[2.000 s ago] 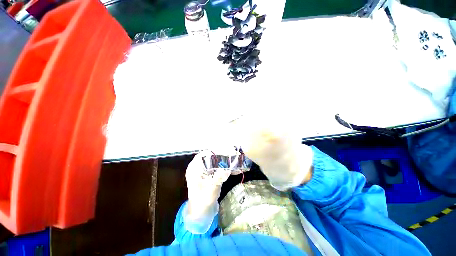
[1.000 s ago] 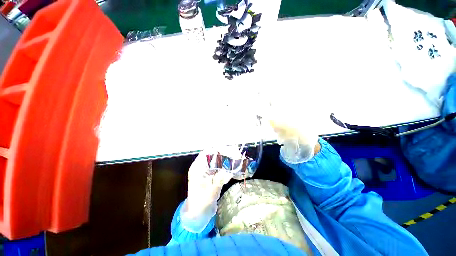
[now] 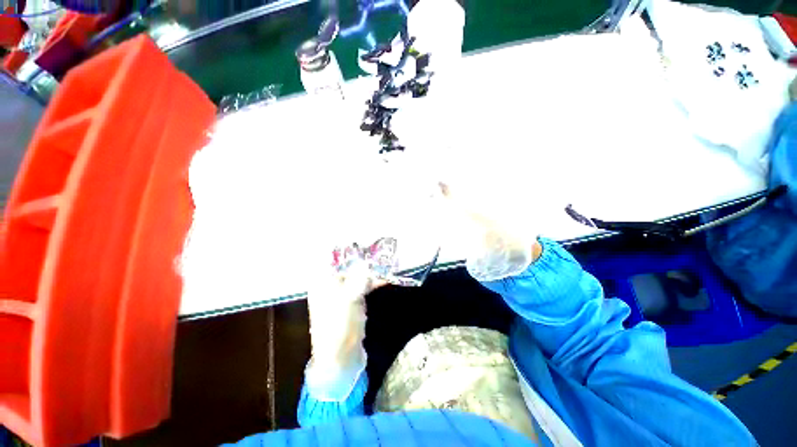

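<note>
My left hand (image 3: 339, 306), in a thin whitish glove, holds a clear glossy plastic piece (image 3: 377, 257) with red and dark reflections over the bench's front edge. A thin dark strip sticks out to its right. My right hand (image 3: 476, 229), also gloved, is over the white bench (image 3: 542, 131), right of the piece. Its fingers are washed out against the white, so I cannot tell if they hold anything. Dark glossy parts (image 3: 393, 92) lie heaped at the back of the bench.
A red-orange compartment tray (image 3: 144, 236) stands at left. A clear bottle (image 3: 322, 70) and a white bottle (image 3: 437, 35) are at the back. A dark strap (image 3: 625, 225) lies at the front edge. Small dark parts (image 3: 732, 63) lie on a white sheet at far right, beside a blue sleeve.
My left hand and the clear piece have moved up from over the lap to the bench edge. My right hand has shifted slightly left. The view has tilted a little.
</note>
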